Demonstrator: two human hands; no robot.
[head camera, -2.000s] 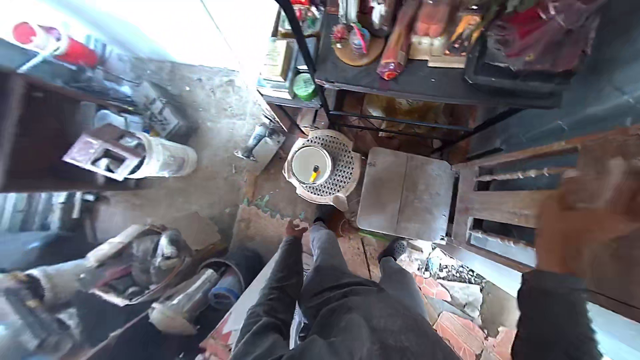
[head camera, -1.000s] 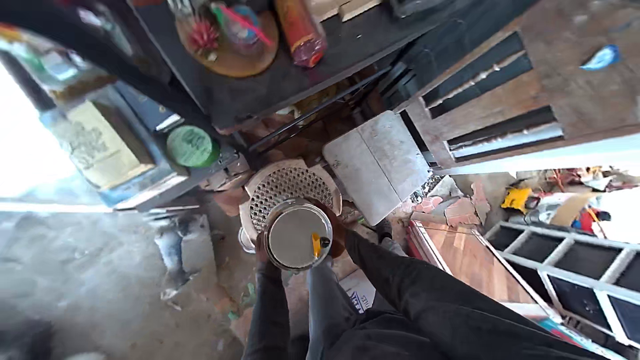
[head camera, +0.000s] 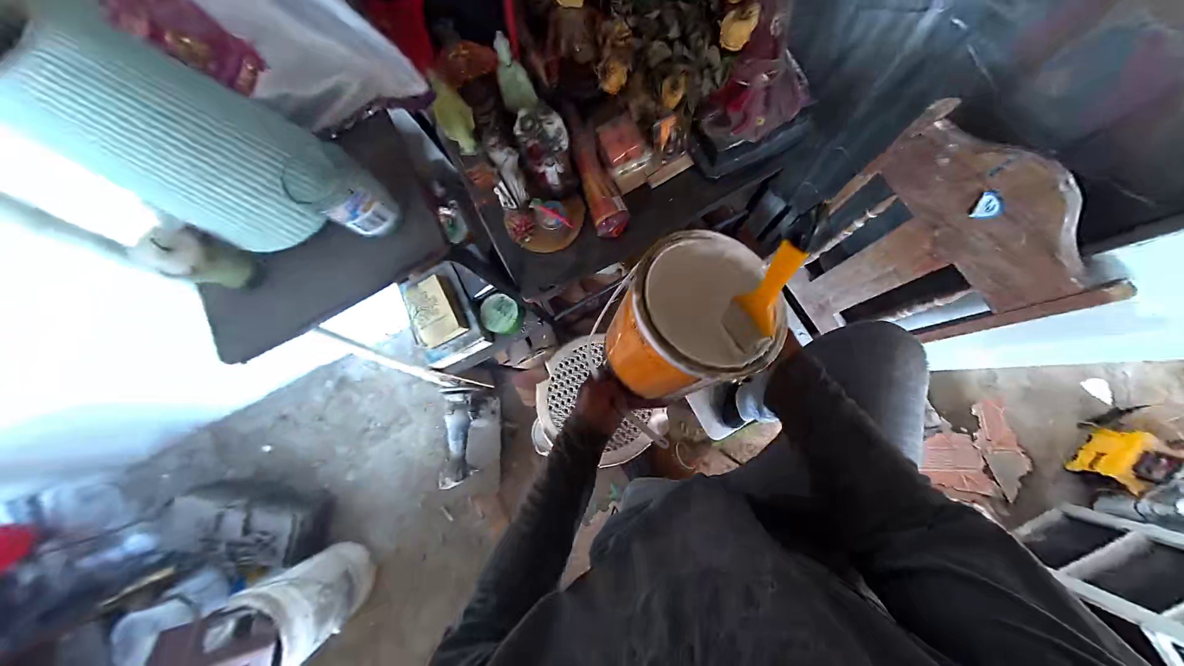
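An open orange paint bucket with pale paint inside is held up in front of me. My left hand grips its lower left side. On the bucket's right side is my right hand, mostly hidden by the bucket and my sleeve. A paintbrush with an orange handle stands in the bucket, its bristles against the paint near the right rim. Below the bucket, partly covered, is a round perforated stool.
Dark shelves with figurines and dried flowers stand ahead. A carved wooden chair is at the right, a metal ladder at the lower right. A white bucket and clutter lie at the lower left.
The bucket was on the perforated stool two seconds ago, with my right hand away at the wooden chair. Both hands then came to the bucket, and it is now raised off the stool.
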